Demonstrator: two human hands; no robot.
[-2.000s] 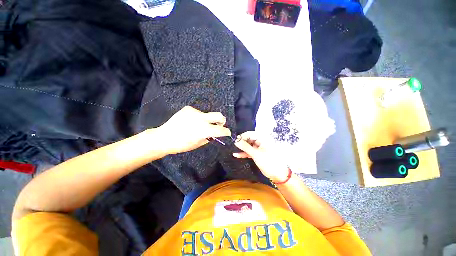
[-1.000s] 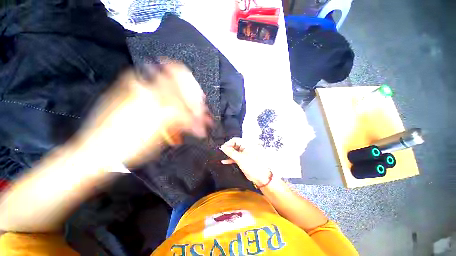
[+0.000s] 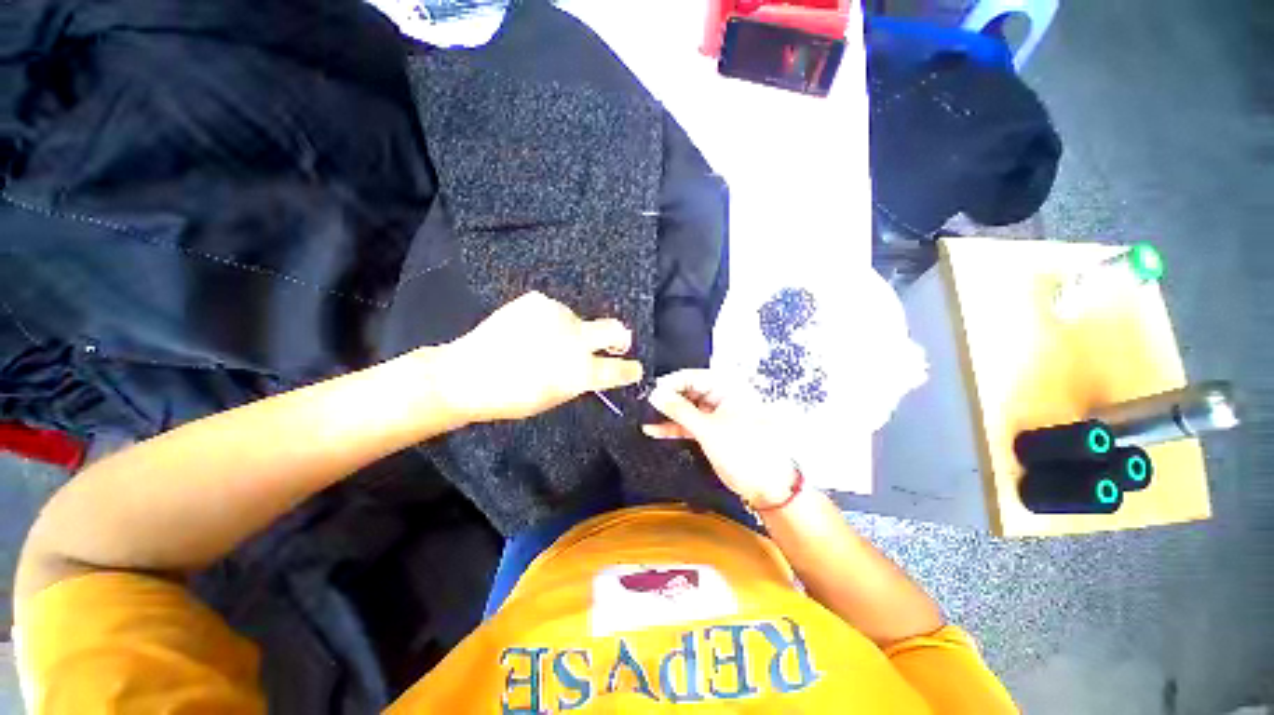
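Observation:
A charcoal speckled coat piece [image 3: 552, 154] with smooth black edges lies over my lap and the table. My left hand [image 3: 538, 360] is over it, fingertips pinched, with a thin pale glint, likely the needle [image 3: 609, 402], at the fingertips. My right hand [image 3: 699, 419] pinches the dark cloth just to the right, near a tiny bit that may be a fastener. The fingertips of both hands nearly meet. Thread cannot be made out. Small dark fasteners [image 3: 789, 349] lie scattered on the white table to the right.
A large black garment heap [image 3: 182, 168] fills the left. A smartphone [image 3: 780, 57] rests on a red item [image 3: 803, 17] at the far side. Black cloth [image 3: 964, 133] hangs over a blue stool at right. A wooden board [image 3: 1069, 321] holds black cylinders [image 3: 1069, 468], a metallic flask [image 3: 1181, 415] and a green-capped bottle [image 3: 1146, 263].
One second ago my left hand was blurred, raised up and left, away from my right hand. It is now back beside my right hand, which stays pinched at the cloth.

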